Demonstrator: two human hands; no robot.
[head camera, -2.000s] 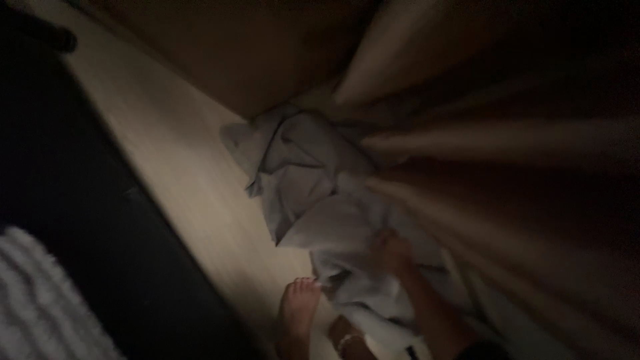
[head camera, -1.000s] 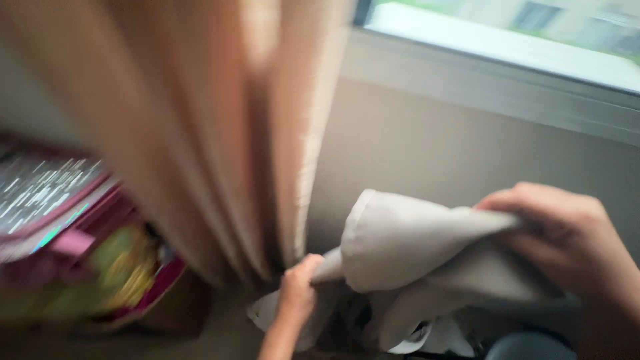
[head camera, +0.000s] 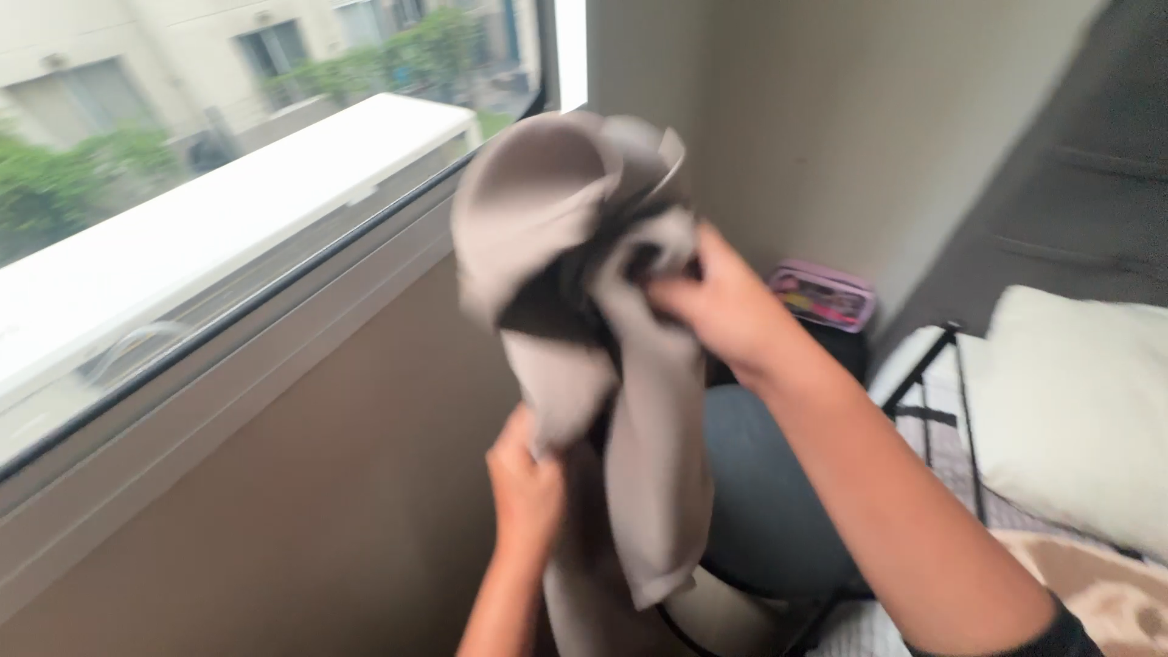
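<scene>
A light grey-beige cloth (head camera: 657, 456), bunched at the top with long folds hanging down, is held up between my hands beside the window. My right hand (head camera: 721, 310) grips its upper right part. Lower down, my left hand (head camera: 529, 479) is closed on its left edge. Motion blurs the cloth, and its lower end runs out of view at the bottom. Dark gaps show between the folds.
The window (head camera: 274, 119) and its sill (head camera: 228, 383) fill the left side. Behind the cloth is a dark grey rounded object (head camera: 776, 493). A pink case (head camera: 823, 295) lies near the corner. At right are a black metal frame (head camera: 967, 429) and a white pillow (head camera: 1077, 401).
The view has swung from the dark floor, past the curtain, to the window corner. The cloth lay heaped low two seconds ago; now both hands hold it up.
</scene>
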